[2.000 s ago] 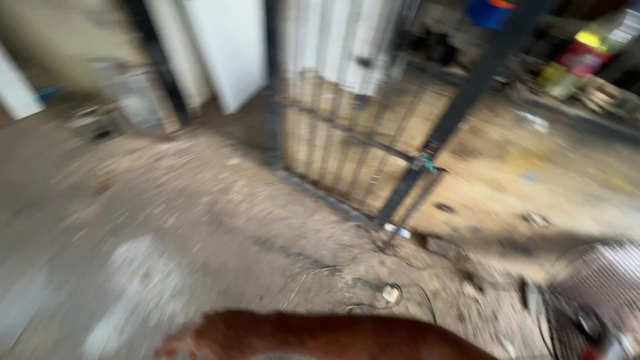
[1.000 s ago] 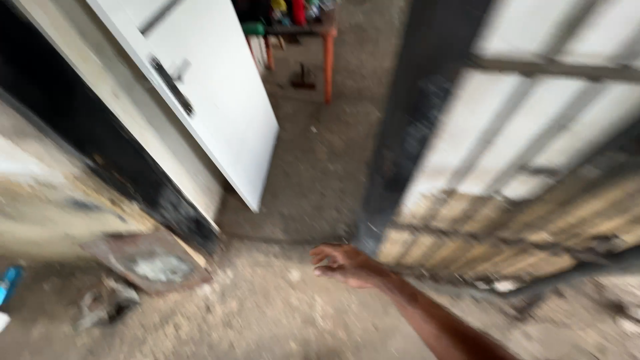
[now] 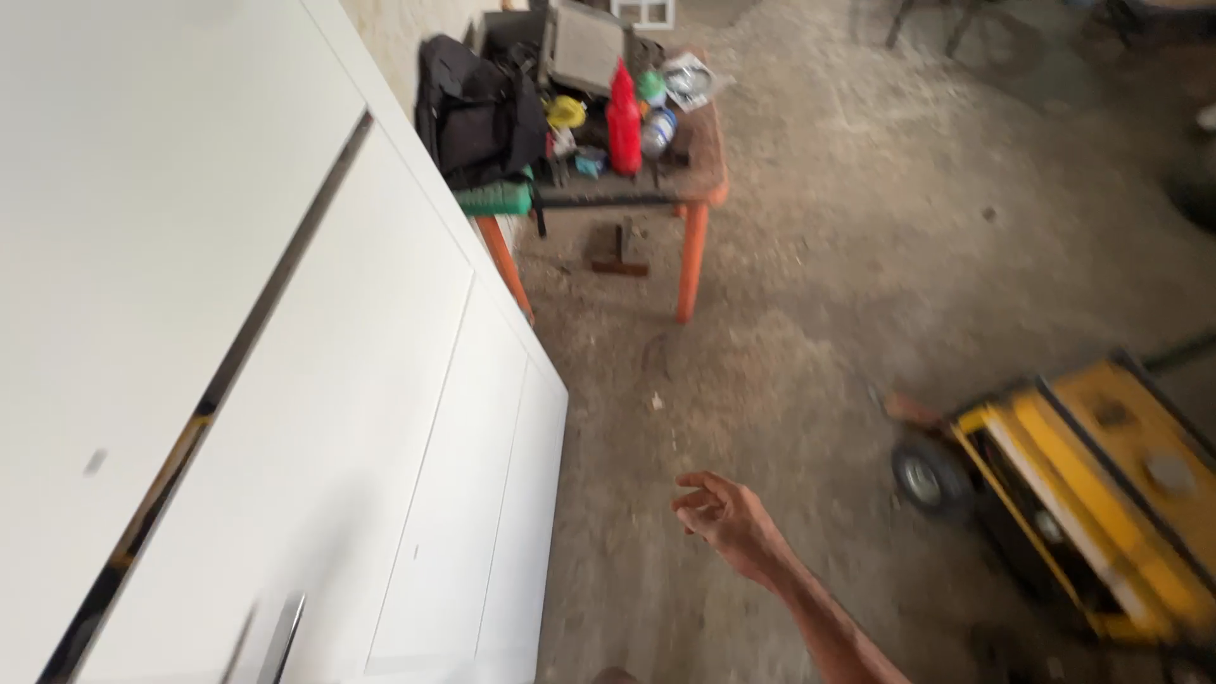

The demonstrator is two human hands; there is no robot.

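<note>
My right hand (image 3: 724, 518) reaches in from the lower right over the concrete floor. Its fingers are loosely curled and a little apart, and it holds and touches nothing. On its left is a white door (image 3: 408, 399) with a dark inlaid strip and a metal handle (image 3: 282, 638). A yellow wheeled generator (image 3: 1092, 484), slightly blurred, stands to the right of the hand. My left hand is out of the picture.
Farther ahead, an orange-legged table (image 3: 708, 161) bears a black bag (image 3: 480, 119), a red squeeze bottle (image 3: 623, 123), a clear bottle (image 3: 658, 131) and other items. A rusty metal piece (image 3: 619, 266) lies beneath it. Chair-like legs (image 3: 926, 24) show at the top right.
The view has moved a lot, past the dark barred gate and through the doorway. The white door and the table now look much closer, and the generator has come into view.
</note>
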